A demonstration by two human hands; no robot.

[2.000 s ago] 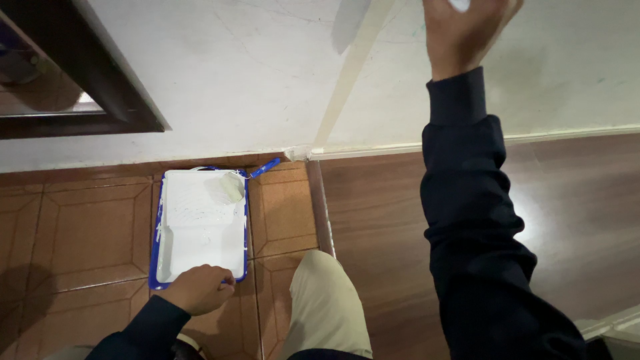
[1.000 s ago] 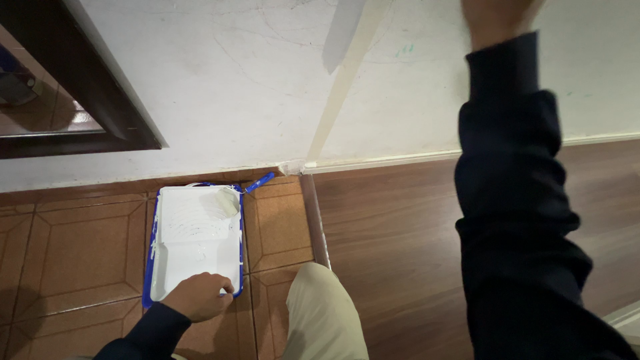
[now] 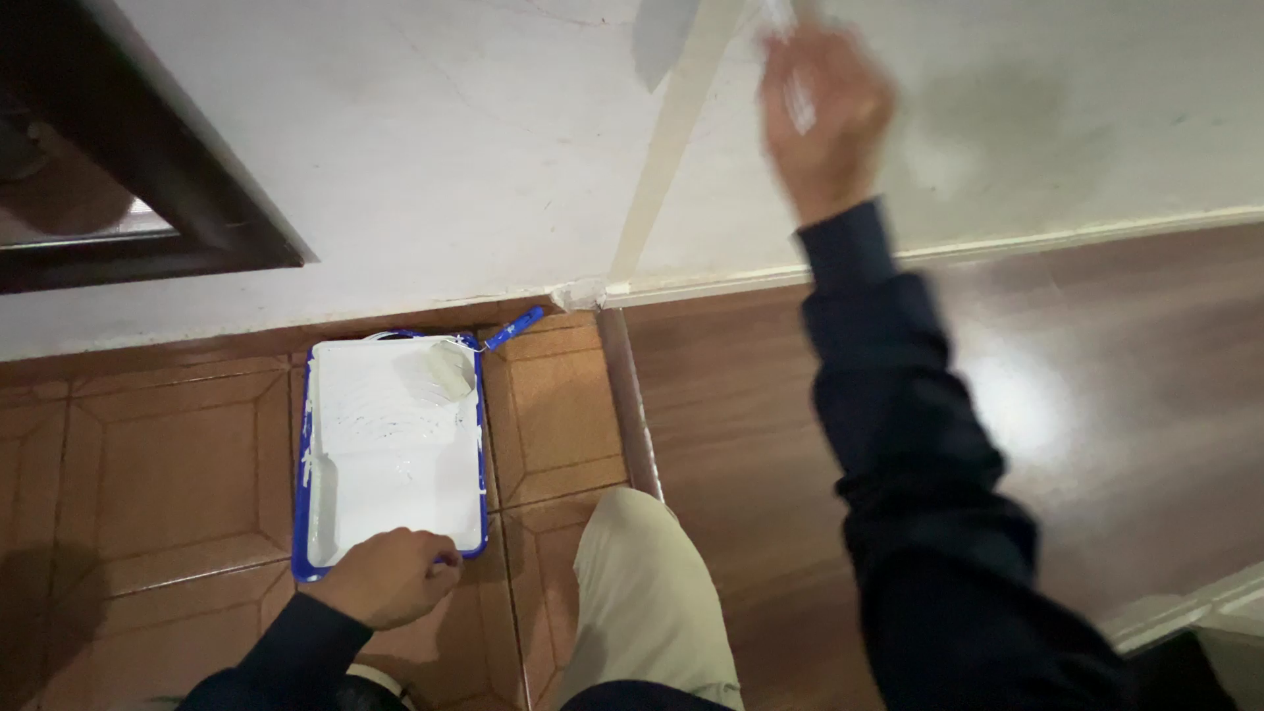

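My right hand (image 3: pixel 828 114) is raised near the wall (image 3: pixel 444 148) at upper right, blurred, closed around a white handle whose far end leaves the top of the view. Low at the left, my left hand (image 3: pixel 393 578) is at the near edge of a blue paint tray (image 3: pixel 484 464) coated with white paint, its fingers curled; whether they grip the rim is hidden. A small paint roller with a blue handle (image 3: pixel 516 327) rests at the tray's far right corner, its pale roller cover (image 3: pixel 450 371) inside the tray. A beige vertical strip (image 3: pixel 671 138) runs down the wall.
A dark-framed mirror (image 3: pixel 197 168) is at upper left. Brown floor tiles (image 3: pixel 178 474) meet the wood-look floor (image 3: pixel 750 425) at a threshold strip (image 3: pixel 629 405). A pale baseboard (image 3: pixel 987 252) runs along the right wall. My bent knee (image 3: pixel 632 563) is beside the tray.
My right hand, mostly past the top edge one second ago, has come back into view, lower and further left on the wall. My left hand stays at the tray's near edge.
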